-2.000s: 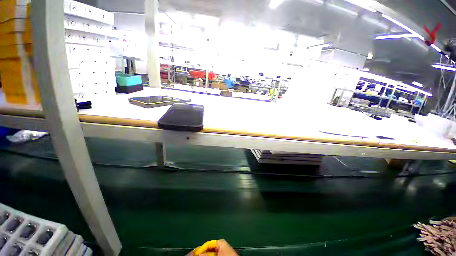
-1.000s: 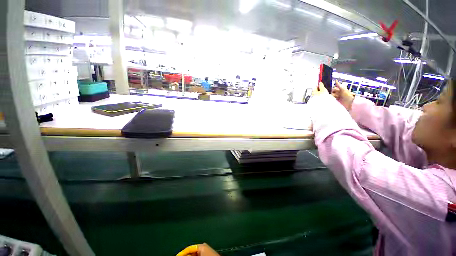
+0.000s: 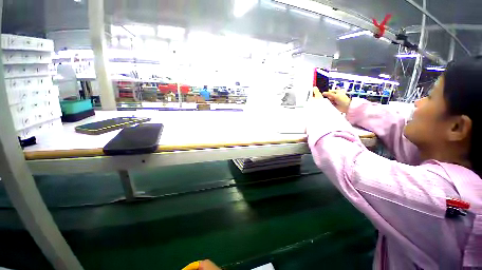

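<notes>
A small part of one of my hands shows at the bottom edge, left of centre, with a yellow finger cot on a fingertip. The rest is cut off by the frame, so I cannot tell which hand it is or whether it holds anything. The edge of a white object shows just to its right, also cut off; I cannot tell what it is. My other hand is not seen apart from it.
A person in pink at the right holds up a dark, red-edged object. Ahead, a raised white shelf bears a black slab, a flat dark item, a teal-and-black stack and white boxes. Below is the green belt.
The view has turned right. The person in pink has come into view at the right, and the tray stack and pinkish strips have left it. Less of my hands shows at the bottom edge.
</notes>
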